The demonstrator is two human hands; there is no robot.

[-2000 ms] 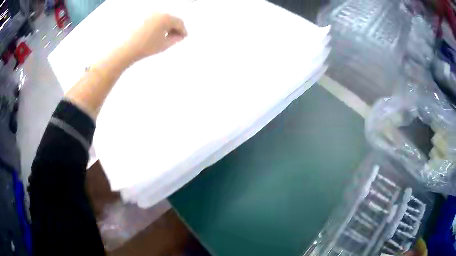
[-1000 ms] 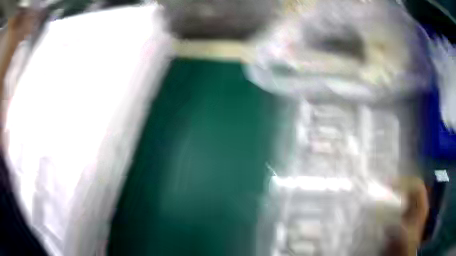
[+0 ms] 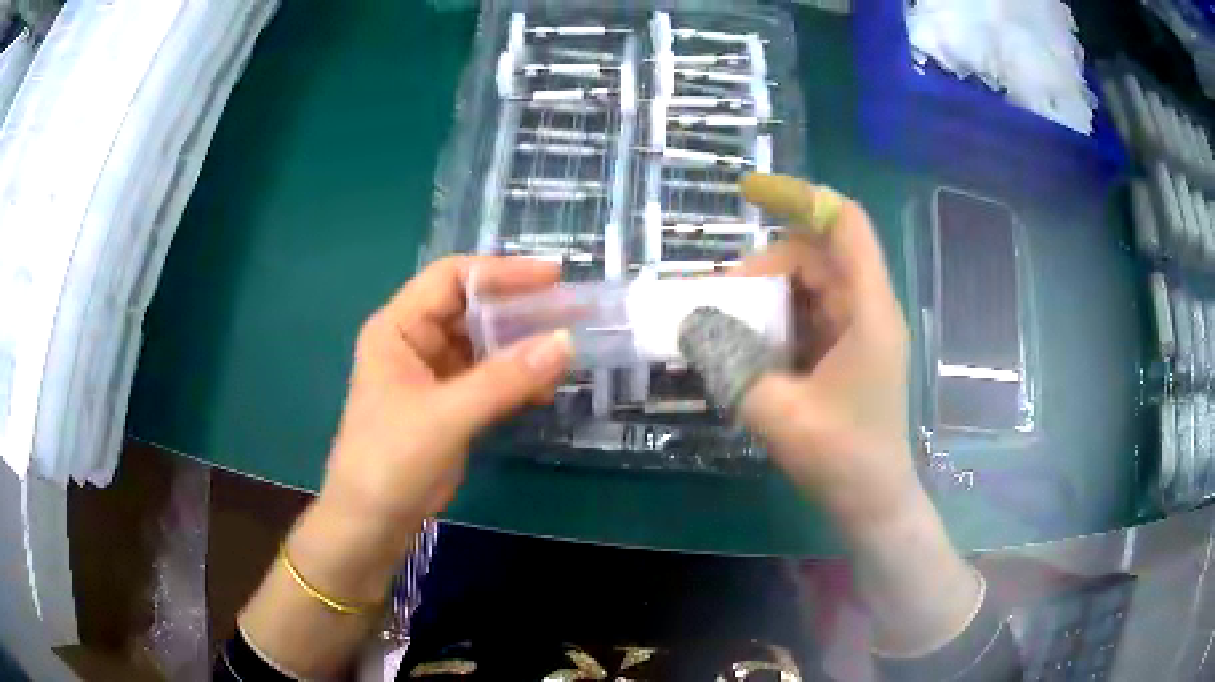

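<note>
A housing (image 3: 653,320), clear at its left end and white at its right, lies crosswise between my hands above the clear tray. My left hand (image 3: 453,346) grips the clear end between thumb and fingers. My right hand (image 3: 813,346) grips the white end, its thumb in a grey mottled wrap pressing on the front face and a yellow finger cot on a raised finger. The clear blister tray (image 3: 466,160) lies behind and under the hands with two columns of slim white-and-metal rods. The housing and hands hide part of its lower rows.
White stacked sheets (image 3: 107,200) stand at the left edge. A blue bin (image 3: 886,100) with loose white pieces is at the upper right. A dark smartphone (image 3: 977,307) in a clear case lies right of the hands. Filled side trays (image 3: 1173,267) are at the far right. The green bench edge runs below.
The view has swung from the white stack to the tray. My left hand has come off the stack. Both hands now hold the housing over the tray.
</note>
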